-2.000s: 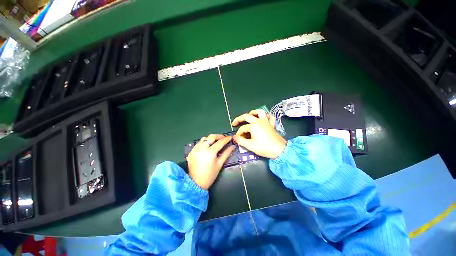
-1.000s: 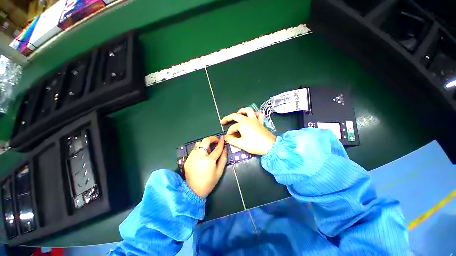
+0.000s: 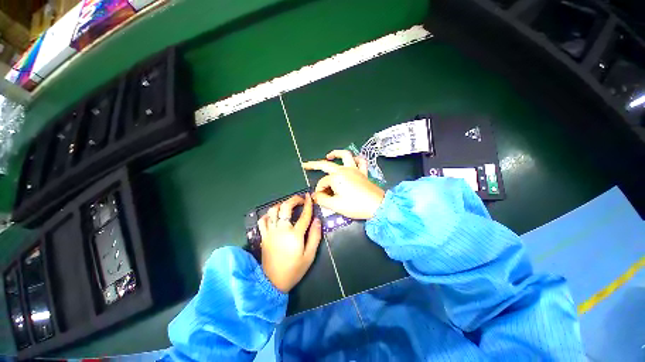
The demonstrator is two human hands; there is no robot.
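Observation:
A dark phone screen [image 3: 334,221] lies back side up on the green mat, crossing the thin yellow line. My left hand [image 3: 288,240] rests over its left part, thumb and fingertips meeting at its upper edge. My right hand [image 3: 346,187] touches the same spot with thumb and index fingertip. What the fingertips pinch, likely a flex cable, is hidden. The black screen tester [image 3: 463,155] lies to the right, with a white label and green edge part. A pale ribbon cable [image 3: 403,139] runs from it to a green adapter board [image 3: 357,153] beside my right fingers.
Black foam trays holding phone screens stand at the left, one behind [image 3: 185,92] and one nearer [image 3: 145,233]. Another foam tray [image 3: 516,42] is at the upper right. Colourful boxes [image 3: 85,25] and clear plastic [image 3: 10,117] are at the upper left.
The view has shifted, so the bench items appear a little further left. My hands stay together over the phone screen, with fingertips meeting at its upper edge. My right index finger looks more extended.

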